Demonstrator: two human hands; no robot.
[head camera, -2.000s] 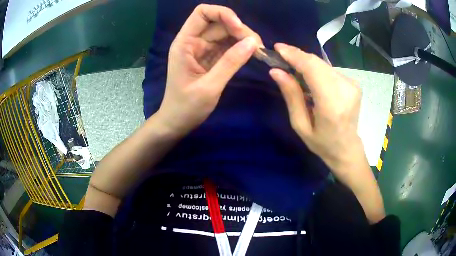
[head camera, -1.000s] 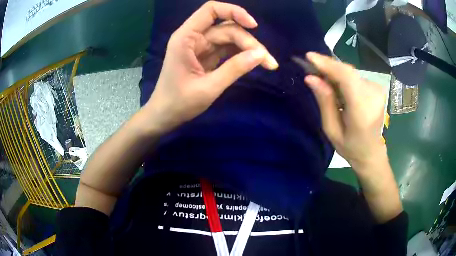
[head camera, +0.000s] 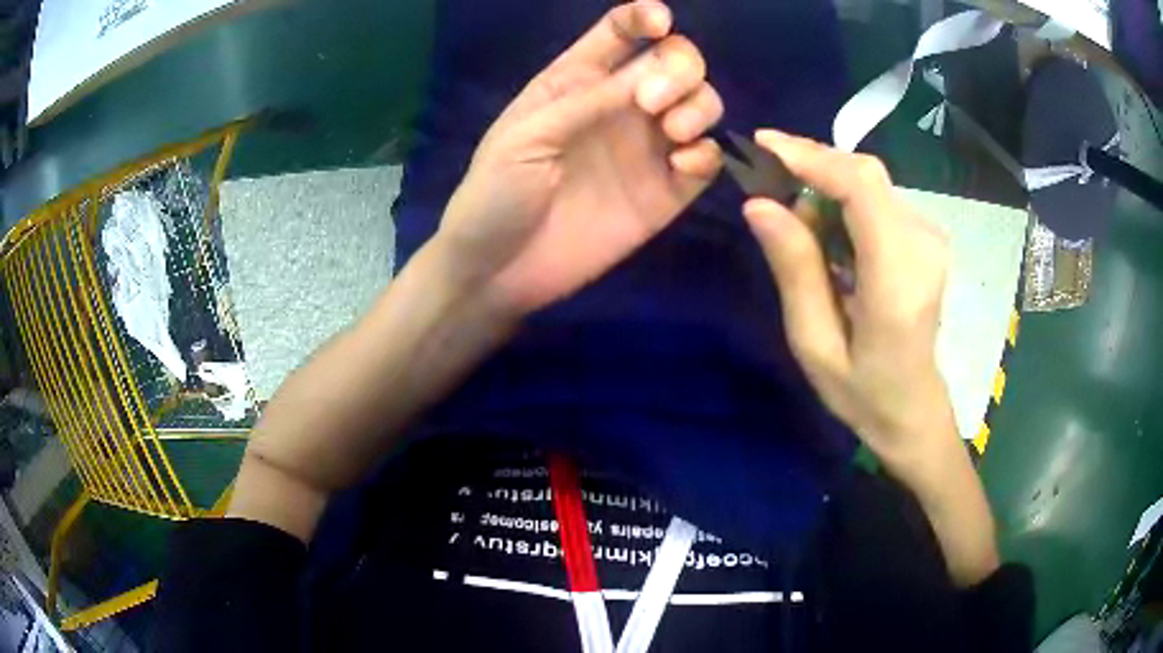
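My left hand (head camera: 568, 185) is raised over the navy cloth (head camera: 638, 344), palm showing and fingers curled in. Any thread or small thing at its fingertips is too small to see. My right hand (head camera: 874, 274) holds dark thread snips (head camera: 765, 171) between thumb and forefinger. The pointed blades aim up and left, close to the curled fingers of my left hand. The snips' rear part is hidden in my right hand. The navy cloth lies below both hands.
A yellow wire basket (head camera: 79, 370) with white scraps (head camera: 138, 274) stands at left. Pale boards (head camera: 313, 274) lie on both sides. White tape (head camera: 880, 109) and a dark round disc (head camera: 1069, 153) are at upper right. A white table edge (head camera: 140, 45) is at upper left.
My left hand has turned and curled its fingers inward. Between the earlier frames my right hand with the snips moved away from it; now the blades are close to its fingers again.
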